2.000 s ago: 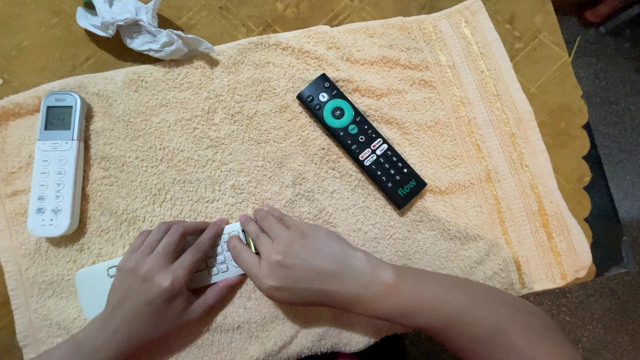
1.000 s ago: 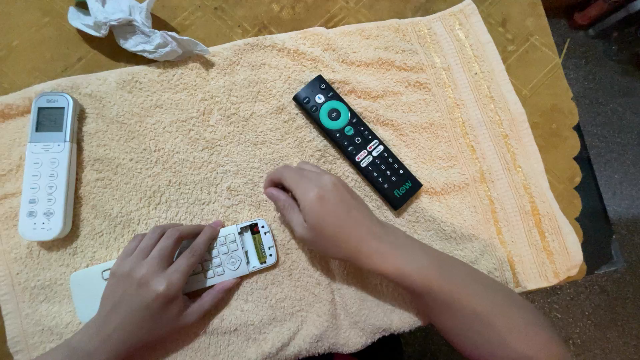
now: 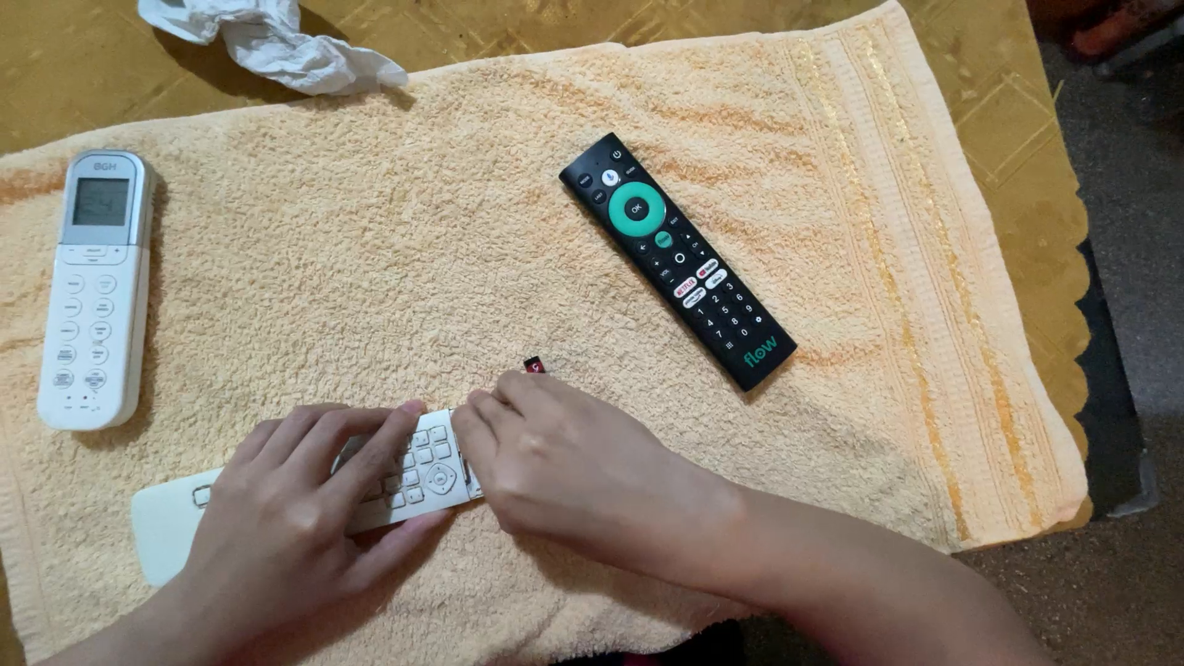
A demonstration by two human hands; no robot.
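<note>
A white remote control [image 3: 176, 518] lies on a peach terry towel [image 3: 370, 231], its button side up. My left hand [image 3: 314, 490] grips it around the middle, thumb at the lower edge and fingers at the upper edge. My right hand [image 3: 573, 462] is over the remote's right end, fingertips bent down at the battery compartment, which is mostly hidden. Just above those fingers shows the end of a small battery [image 3: 534, 365], dark and red; whether the fingers hold it cannot be told.
A white air-conditioner remote [image 3: 92, 305] lies at the left of the towel. A black remote with a green ring [image 3: 680, 264] lies right of centre. Crumpled white tissue [image 3: 296, 55] sits at the towel's top edge, on a table with a yellowish cover [image 3: 740, 17].
My right hand, which was apart from the remote one second ago, is at its right end. The open compartment with a battery, visible then, is mostly covered. A red-and-dark battery end shows above my fingers.
</note>
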